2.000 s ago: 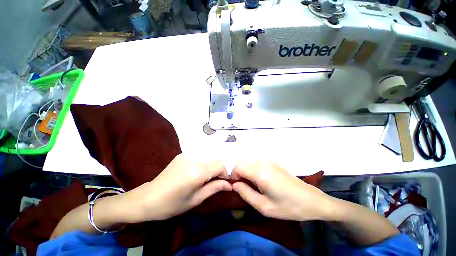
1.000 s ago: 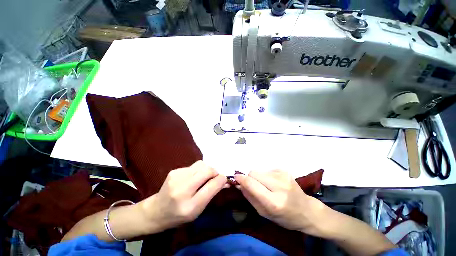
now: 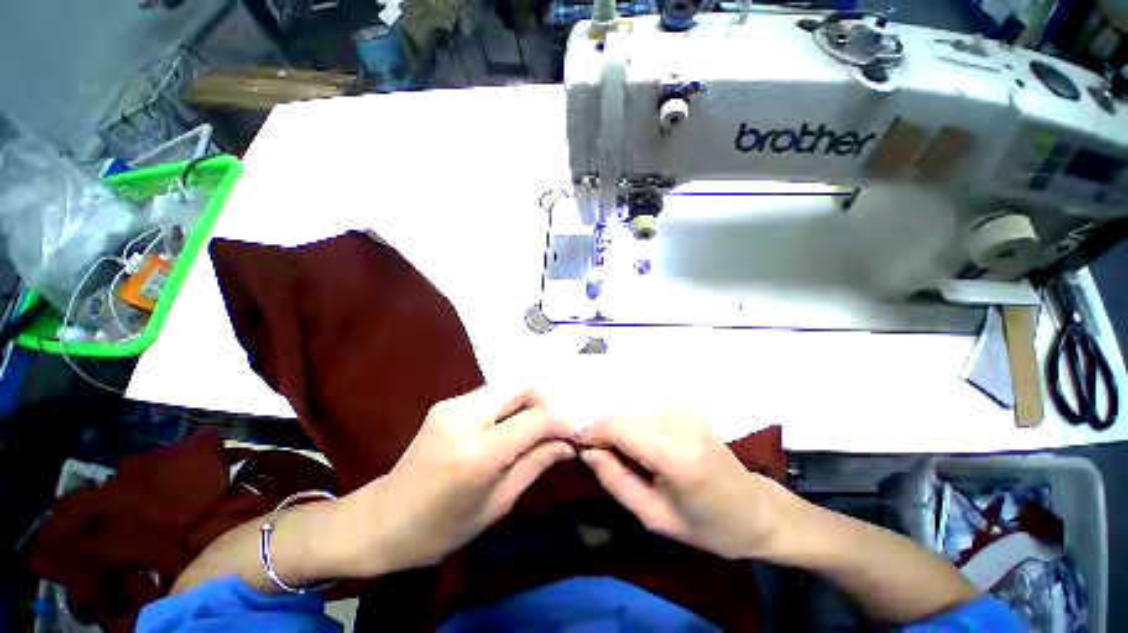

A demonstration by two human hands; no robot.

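Note:
A dark red ribbed garment piece (image 3: 359, 340) lies on the left part of the white table and runs down over its front edge onto my lap. My left hand (image 3: 476, 464) and my right hand (image 3: 674, 476) meet at the table's front edge. Both pinch a small edge of the red cloth between thumb and fingers, fingertips nearly touching. The bit between the fingertips is mostly hidden. The white brother sewing machine (image 3: 792, 136) stands behind, its needle area (image 3: 599, 254) lit and with no cloth under it.
A green basket (image 3: 186, 291) with plastic bags, a white cable and an orange item is at the left. Black scissors (image 3: 1081, 371) and a tan strip (image 3: 1022, 365) lie at the right end. A pale bin (image 3: 1089, 519) with scraps is below right. More red cloth (image 3: 136, 519) hangs lower left.
Since two seconds ago the view has shifted, so the machine sits further right. My fingertips parted slightly, showing a bit of cloth, and are now close together again. The cloth on the table lies much the same.

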